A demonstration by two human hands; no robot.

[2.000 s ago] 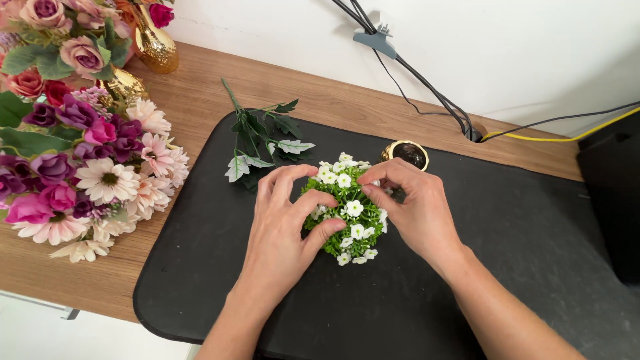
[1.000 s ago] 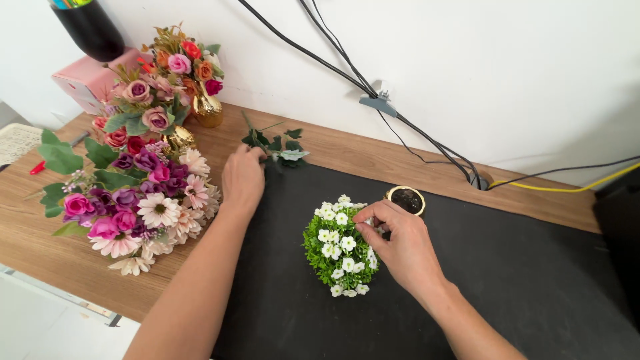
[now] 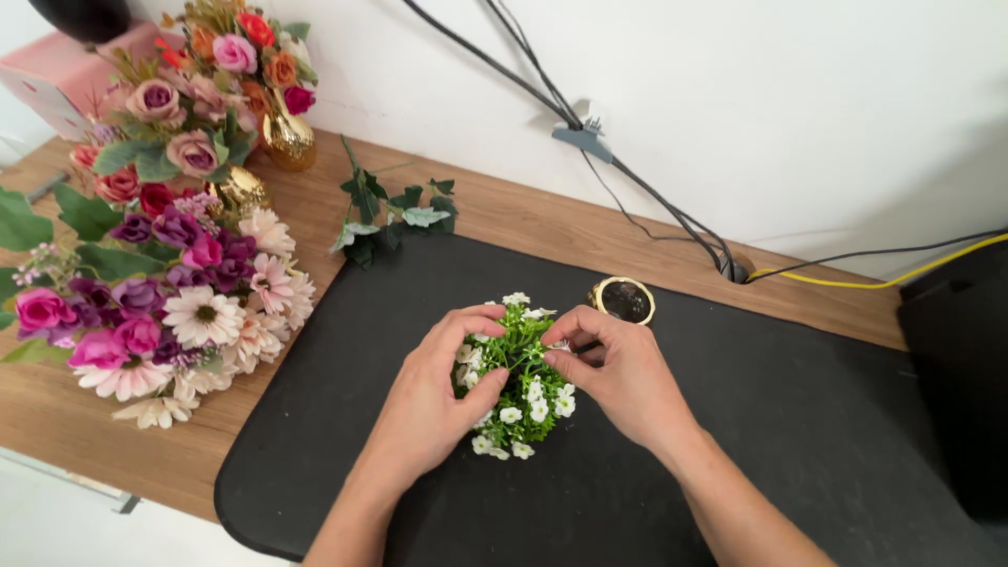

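Observation:
A round bunch of artificial white flowers with green foliage [image 3: 516, 405] stands on the black desk mat [image 3: 315, 441], between my hands. My left hand [image 3: 445, 386] curves around its left side, thumb and fingers apart, touching the outer blossoms. The thumb and index finger of my right hand [image 3: 614, 366] pinch a small white flower sprig [image 3: 557, 346] at the upper right of the bunch. Just behind my right hand sits a small gold-rimmed pot [image 3: 624, 300], dark inside. Whatever holds the bunch from below is hidden.
A dark green artificial leaf sprig [image 3: 394, 209] lies across the mat's back left edge. Purple and pink artificial flowers [image 3: 169, 299] and gold vases [image 3: 288, 134] with roses crowd the wooden desk's left side. Black cables [image 3: 661, 189] run down the wall; a black object [image 3: 961, 378] stands at right.
One second ago my left hand was at the leaf sprig; it is now back at the bunch. The sprig has moved from the mat toward the wall since two seconds ago.

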